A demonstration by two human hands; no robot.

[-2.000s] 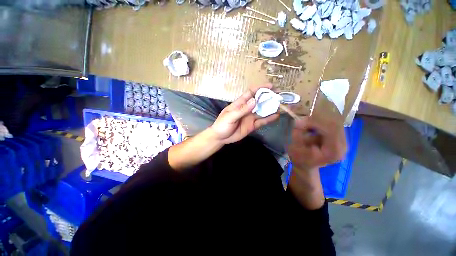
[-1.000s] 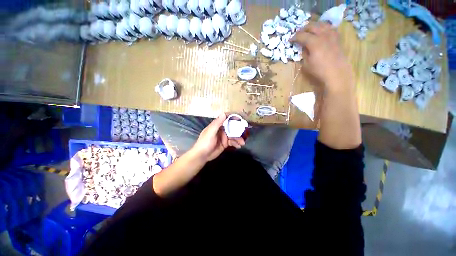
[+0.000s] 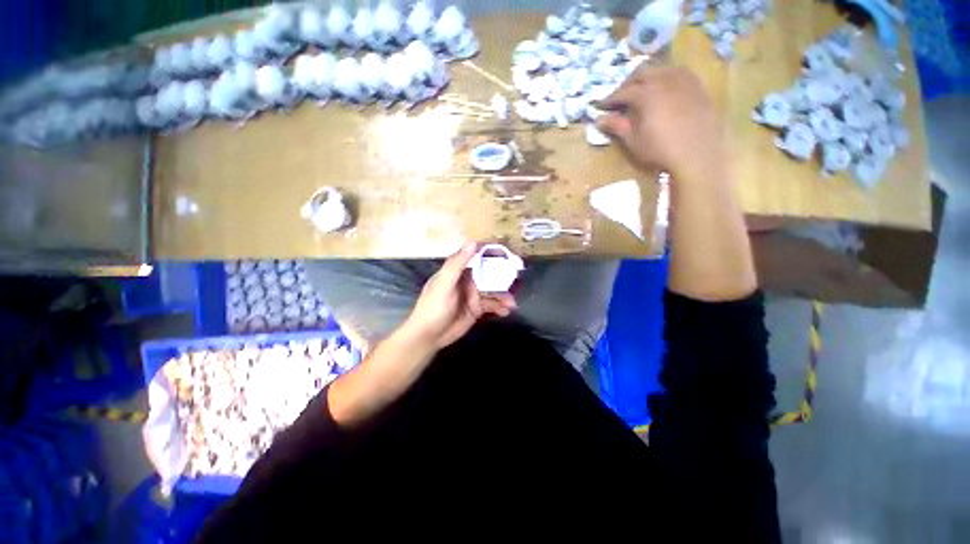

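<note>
My left hand (image 3: 460,300) holds a white hollow shell (image 3: 496,270) over my lap, just off the bench's front edge; its opening shows dark inside. My right hand (image 3: 657,115) is over the near right side of the heap of small white-grey inserts (image 3: 564,64). Its fingertips are at a small white piece (image 3: 598,135); whether they grip it I cannot tell. A small oval dish (image 3: 540,228) with a stick in it lies near the bench edge. A second round dish (image 3: 491,156) stands further back.
Long rows of rounded white-grey assemblies (image 3: 351,77) run along the back left. A single white shell (image 3: 328,209) sits at front left. A white triangular piece (image 3: 619,203) lies right of the dishes. A larger parts heap (image 3: 840,112) is far right. A blue parts bin (image 3: 247,409) stands below left.
Since two seconds ago, the stick has left my right hand and lies in the oval dish. My right hand moved to the insert heap, then slightly toward its near edge. My left hand keeps the shell.
</note>
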